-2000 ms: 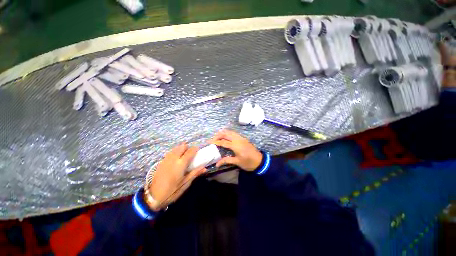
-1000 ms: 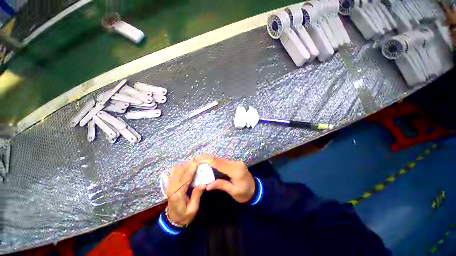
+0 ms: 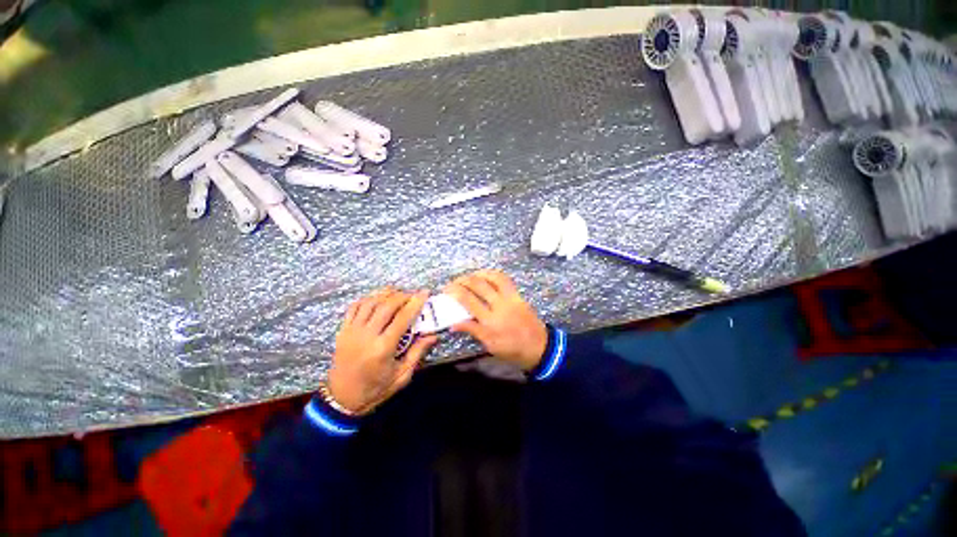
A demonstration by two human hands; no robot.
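Note:
A white handheld fan unit [image 3: 445, 313] is between my hands at the bench's near edge, mostly covered by fingers. My left hand [image 3: 376, 348] grips its round end, where a bit of dark-slotted grille shows between the fingers. My right hand [image 3: 502, 319] holds the other end, fingers on top of the white surface. Further out lies a small white-headed mallet [image 3: 559, 232] with a dark shaft and yellow tip. A thin pale strip [image 3: 466, 196] lies flat beyond my hands.
A loose pile of handle covers [image 3: 275, 157] lies at the left on bubble wrap [image 3: 483, 115]. Rows of fans [image 3: 724, 89] stand on edge at the far right, and more fans [image 3: 915, 189] stand nearer. The green conveyor [image 3: 262, 31] runs beyond the pale bench edge.
The fan unit has turned in my hands, and grille slots now show by my left fingers. The dark part near my right hand no longer shows. The head view has shifted.

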